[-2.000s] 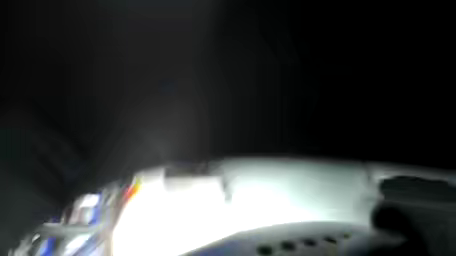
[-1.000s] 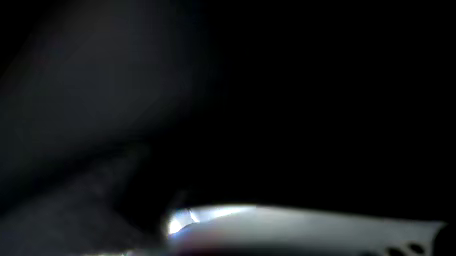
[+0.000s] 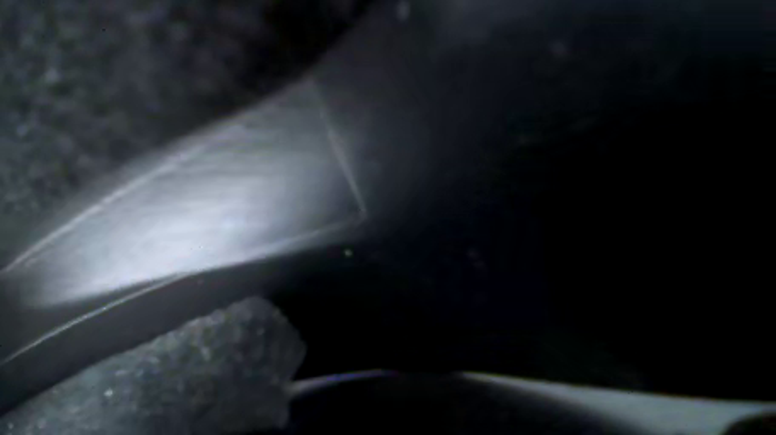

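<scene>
A dark surface very close to the camera [image 3: 527,212] fills most of the view. A pale grey, shiny panel with thin bright edges [image 3: 204,195] slants up from the left edge to the centre. Grainy dark grey material [image 3: 111,85] lies above it at the upper left. A lighter grey, rough-edged piece [image 3: 196,365] lies below it at the lower left. I cannot tell what these things are. Neither my left hand nor my right hand can be made out.
A thin pale strip [image 3: 672,409] runs along the bottom right, with a dark rounded shape [image 3: 753,426] at its right end. The rest of the surroundings is hidden by the dark cover.
The bright area and coloured items at the lower left are now hidden. The pale strip at the bottom has narrowed. The shiny panel and grainy material now show at the left.
</scene>
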